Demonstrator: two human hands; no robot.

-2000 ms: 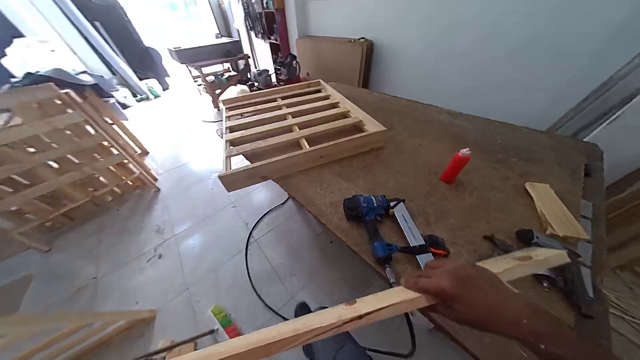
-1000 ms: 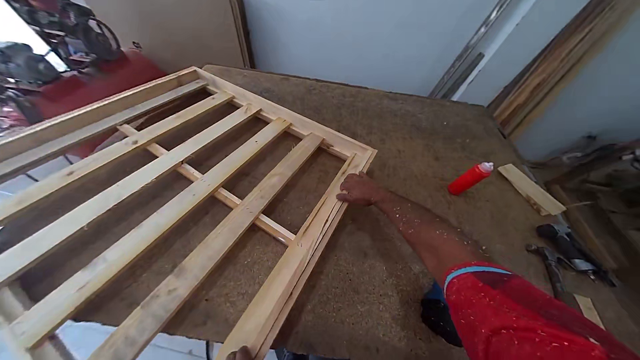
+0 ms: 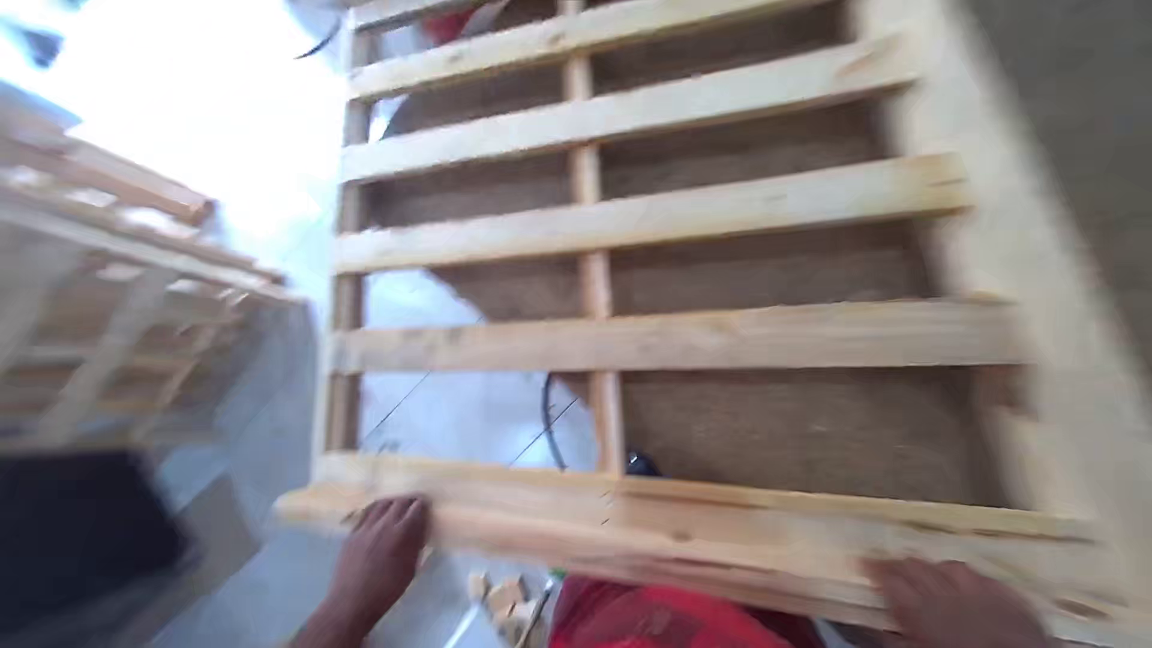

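A slatted wooden frame [image 3: 684, 337] fills the middle of the head view, partly on a brown workbench [image 3: 774, 432] and partly over the floor. Along its near edge runs a wooden board [image 3: 720, 540]. My left hand [image 3: 382, 549] has its fingers over the board near the left end. At the right end my right hand [image 3: 954, 598] grips the same board, its fingertips on the top face. The thumbs of both hands are hidden below. Blur softens the right side.
More slatted wooden pieces [image 3: 117, 306] stand on the left, above a dark object [image 3: 81, 540]. Small wood offcuts [image 3: 504, 603] lie on the tiled floor below the board. A dark hose [image 3: 549, 423] shows through the frame's lower opening.
Two seconds ago a hand held a long wooden strip away from the frame; now both hands are at the frame's near edge. The view has swung left and closer over the frame.
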